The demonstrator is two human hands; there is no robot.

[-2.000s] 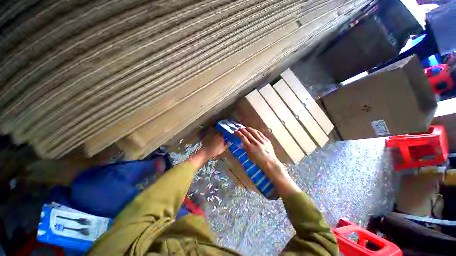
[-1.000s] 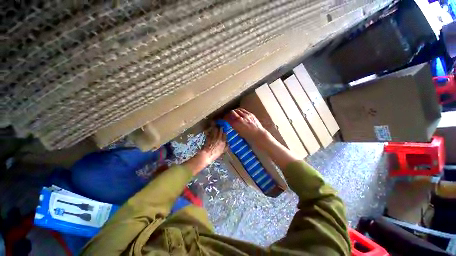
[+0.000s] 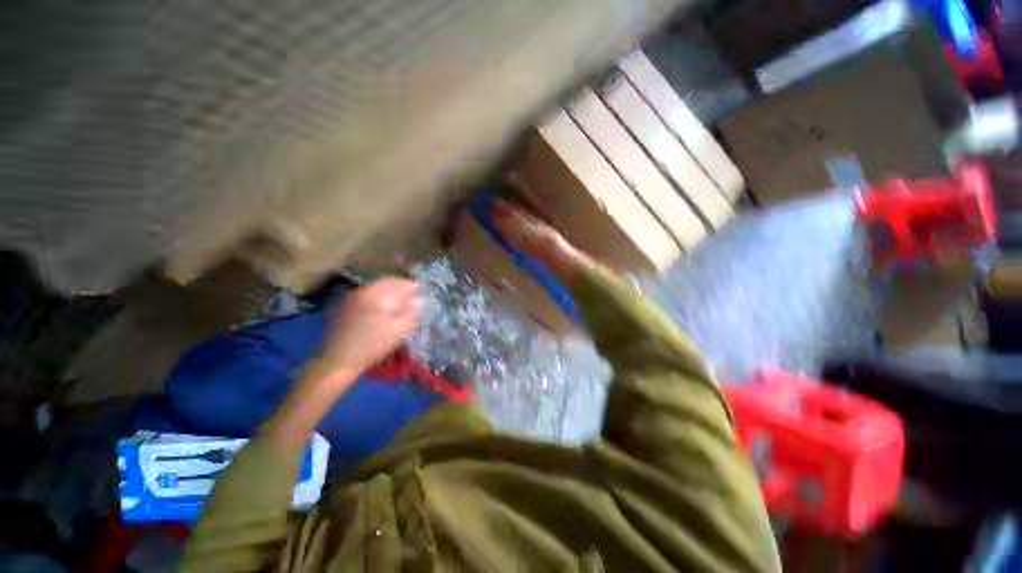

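The frame is blurred. A long brown inner carton (image 3: 510, 266) stands on the floor, with a narrow blue strip of retail boxes (image 3: 544, 276) showing along its opening. My right hand (image 3: 536, 237) holds the carton's upper end; its fingertips are unclear. My left hand (image 3: 375, 321) is off the carton, above the blue-clad leg, with its fingers curled; blur hides whether it holds anything. Blue-and-white retail boxes (image 3: 185, 468) lie at the lower left, partly behind my left sleeve.
Several closed inner cartons (image 3: 633, 168) stand beside the open one. A large shipping carton (image 3: 835, 140) is beyond them. Red stools (image 3: 824, 453) are at the right and lower right. Stacked cardboard (image 3: 280, 123) fills the upper left. Pale scraps litter the floor (image 3: 504, 375).
My left hand has left the carton and moved down-left towards the lap. My right hand stays at the carton. Less of the blue row shows. The view has shifted and blurred.
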